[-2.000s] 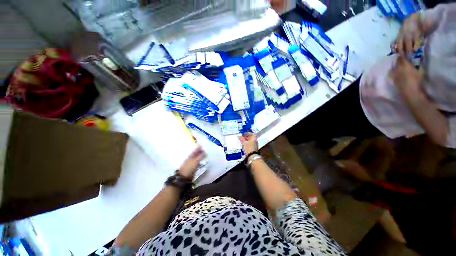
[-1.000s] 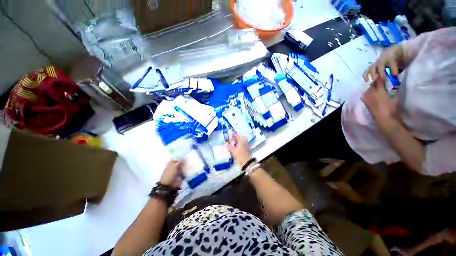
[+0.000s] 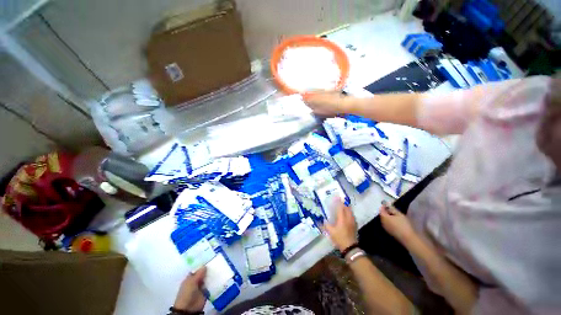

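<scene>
My left hand holds a blue-and-white printed flat carton by its left edge, low over the bench front. My right hand reaches into the fanned heap at the right, its fingers on another blue-and-white carton. Between the hands, one carton and a whiter piece lie near the bench edge. The heap of fanned cartons spreads across the bench behind them.
A person in a pale pink top stands at the right, one arm stretched over the heap towards an orange basket. Brown boxes stand at the back and left. A black phone and red bag are at left.
My right hand has moved right onto the cartons there. My left hand still holds a carton, now lower left. The other person has come closer and stretched an arm across. The view has shifted.
</scene>
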